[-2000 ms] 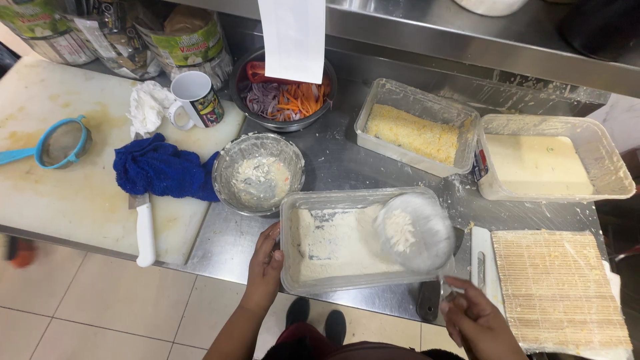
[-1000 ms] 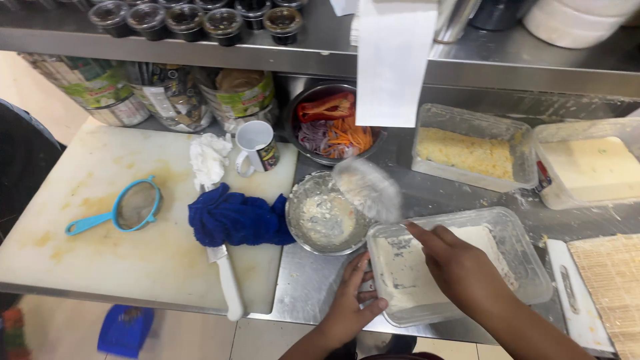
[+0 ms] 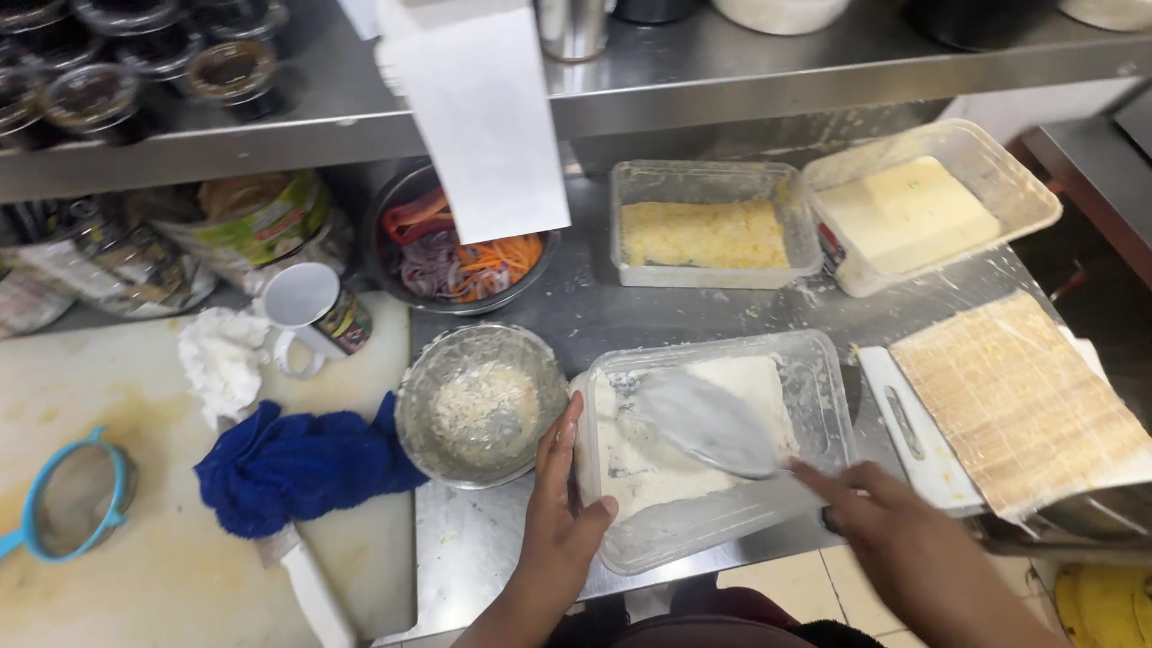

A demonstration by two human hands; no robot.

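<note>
My left hand (image 3: 560,513) rests against the left wall of a clear plastic tub (image 3: 720,540) that holds white flour. My right hand (image 3: 886,517) grips a round mesh strainer (image 3: 706,423) by its handle, blurred, over the tub; its mesh looks whitish. Left of the tub stands a metal bowl (image 3: 481,405) with clumpy floury bits in it. Behind are a tub of yellow crumbs (image 3: 706,234) and a tub of pale cream-coloured batter (image 3: 909,216). A dark bowl (image 3: 463,247) of sliced red pepper, purple onion and orange carrot sits under a hanging paper.
On the left, a cutting board (image 3: 360,567) carries a blue cloth (image 3: 301,463), a white-handled knife (image 3: 315,594), a blue-rimmed strainer (image 3: 76,495), a mug (image 3: 315,310) and crumpled paper (image 3: 225,360). A bamboo mat (image 3: 1026,396) lies at right. A steel shelf (image 3: 765,85) overhangs the back.
The strainer in my right hand has moved from above the metal bowl back over the flour tub. My left hand stays at the tub's left side. The view has shifted.
</note>
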